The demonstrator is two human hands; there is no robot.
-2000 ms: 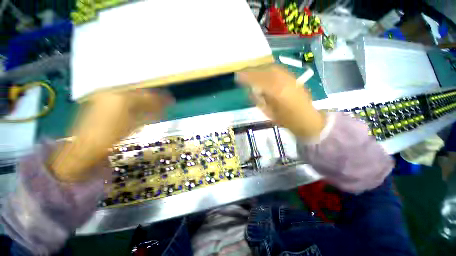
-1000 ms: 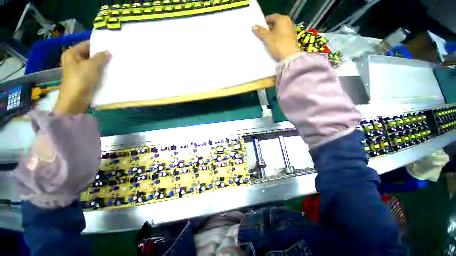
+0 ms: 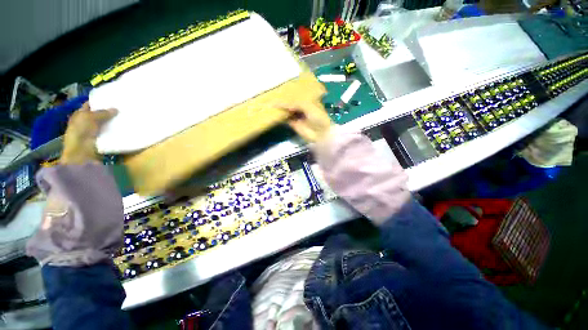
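A large white tray (image 3: 193, 80) is held tilted above the line, with rows of yellow transformers (image 3: 174, 44) along its far edge. A blurred brown sheet or board (image 3: 219, 132) shows at its near side. My left hand (image 3: 82, 132) grips the tray's left edge. My right hand (image 3: 308, 117) is at the brown part's right side; its fingertips are partly hidden. Below lies a tan PCB panel (image 3: 213, 216) crowded with small parts, its upper left partly hidden by the brown part.
The conveyor rail (image 3: 258, 242) runs along the near side. Panels with yellow parts (image 3: 503, 103) lie to the right. A red bin (image 3: 330, 35) of transformers stands behind the green mat (image 3: 361, 106). A dark handheld device (image 3: 18, 187) is at left, a red basket (image 3: 477, 225) below right.
The tray has turned and tilted, showing the brown part below it. My right hand has moved down and left from the tray's right edge. The view has shifted too.
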